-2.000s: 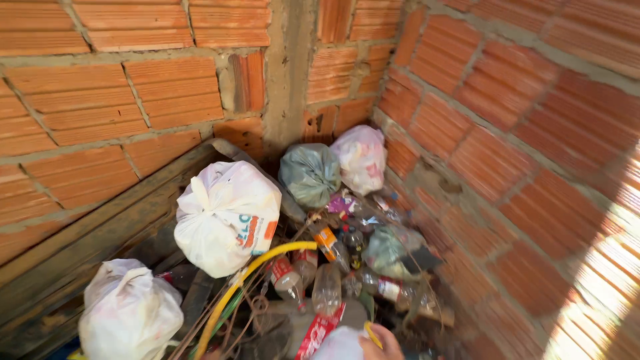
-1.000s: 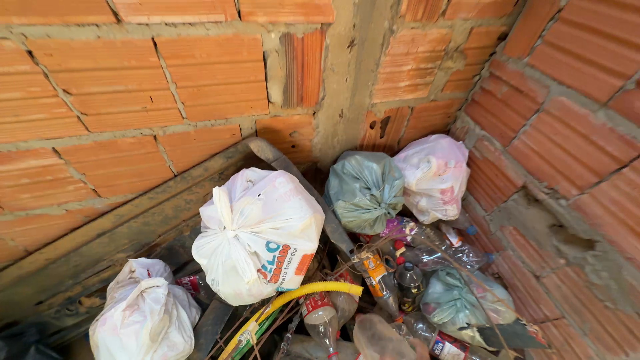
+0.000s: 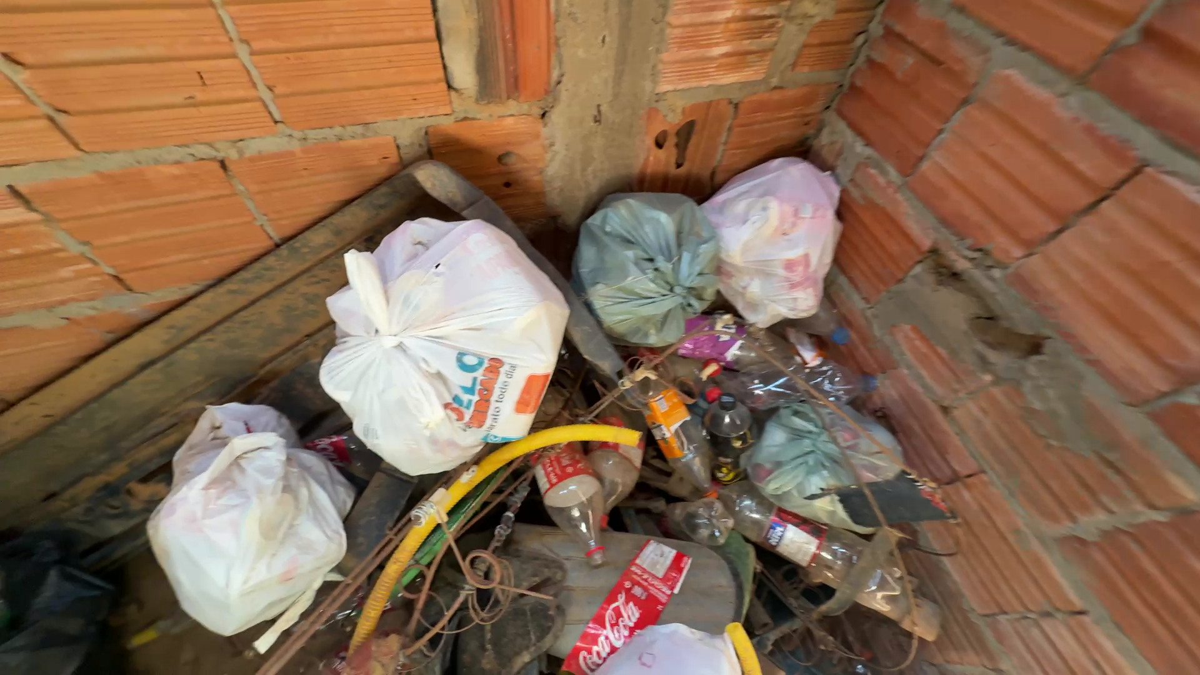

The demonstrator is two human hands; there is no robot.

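Note:
Neither my left hand nor my right hand shows in the head view. A large knotted white plastic bag [image 3: 445, 342] with printing rests on the heap, left of the middle. A smaller white bag [image 3: 251, 516] sits at the lower left. Toward the wall corner are a tied grey-green bag [image 3: 647, 267] and a pinkish-white bag [image 3: 778, 239], touching each other. A yellow hose [image 3: 469, 483] curves beside the large bag. Several plastic bottles, one with an orange label [image 3: 670, 422], lie about. At the bottom edge is a white object [image 3: 670, 653] with a yellow strip, partly cut off.
Hollow-brick walls [image 3: 141, 220] meet at a mortared corner. Long wooden boards [image 3: 197, 328] lean along the left wall. Tangled rusty wire [image 3: 483, 577], a red Coca-Cola label [image 3: 630, 605], another greenish bag [image 3: 806, 455] and a black bag [image 3: 52, 595] at the lower left surround the heap.
A hand with fingers at a yellow thing showed at the bottom two seconds ago and is out of view now. The view has moved nearer the heap.

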